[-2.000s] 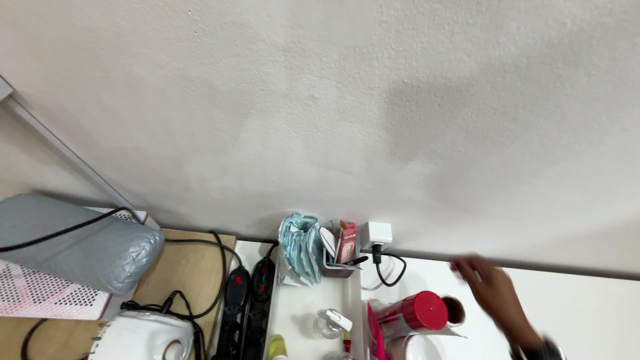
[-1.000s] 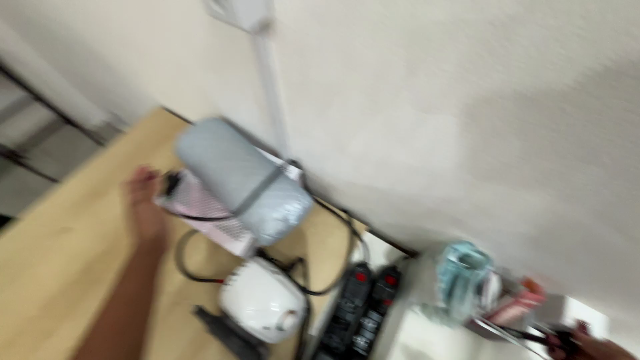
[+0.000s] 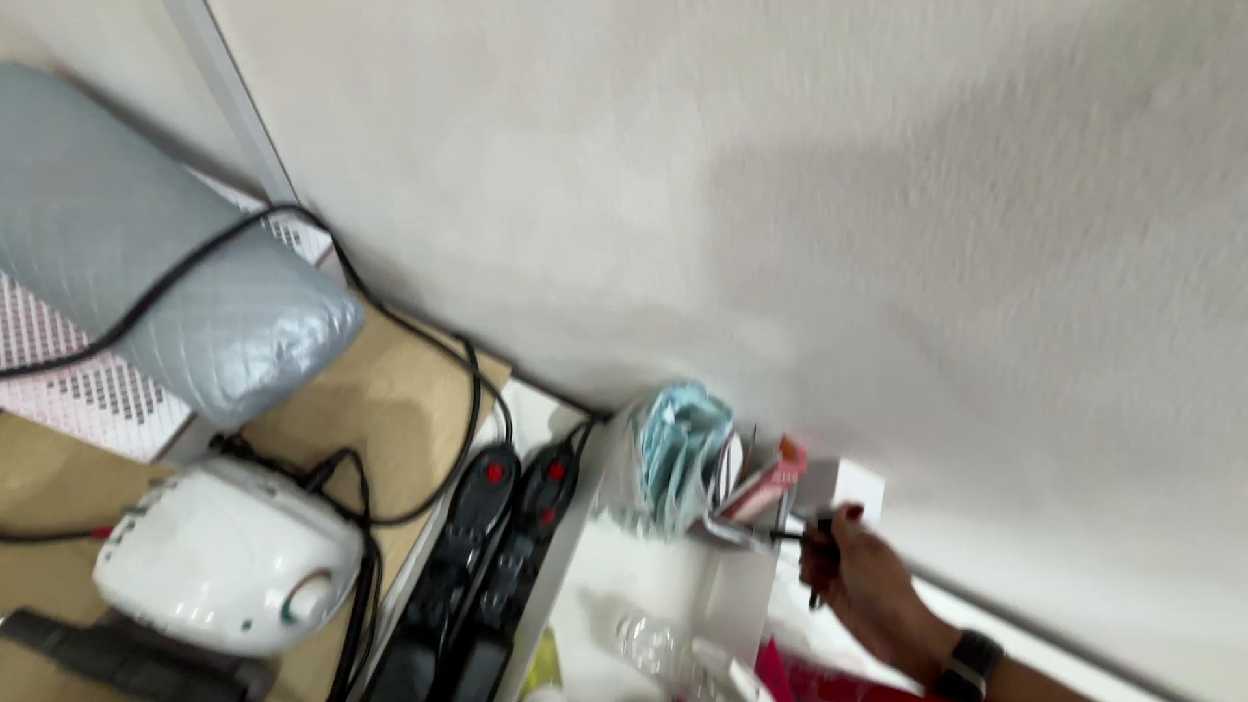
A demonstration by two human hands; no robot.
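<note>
My right hand point(image 3: 858, 575), with a dark watch at the wrist, has its fingers closed around a black plug point(image 3: 824, 546) with a cord, beside a white power adapter point(image 3: 858, 487) near the wall. Left of the fingers, a small holder point(image 3: 746, 534) contains a pink packet point(image 3: 770, 485) and other items. Pale blue folded packets point(image 3: 682, 453) in clear plastic stand next to it. My left hand is out of view.
A white rounded device point(image 3: 229, 556) with a knob sits on the wooden surface at left. Behind it lies a grey padded roll point(image 3: 166, 234) on a perforated white box point(image 3: 107, 400). Two black power strips point(image 3: 458, 556) run beside a white tray point(image 3: 619, 585). Black cables loop between them.
My left hand, seen over the wooden table one second ago, has left the view. My right hand, apart from the adapter two seconds ago, is now at it. The view has swung left and back right.
</note>
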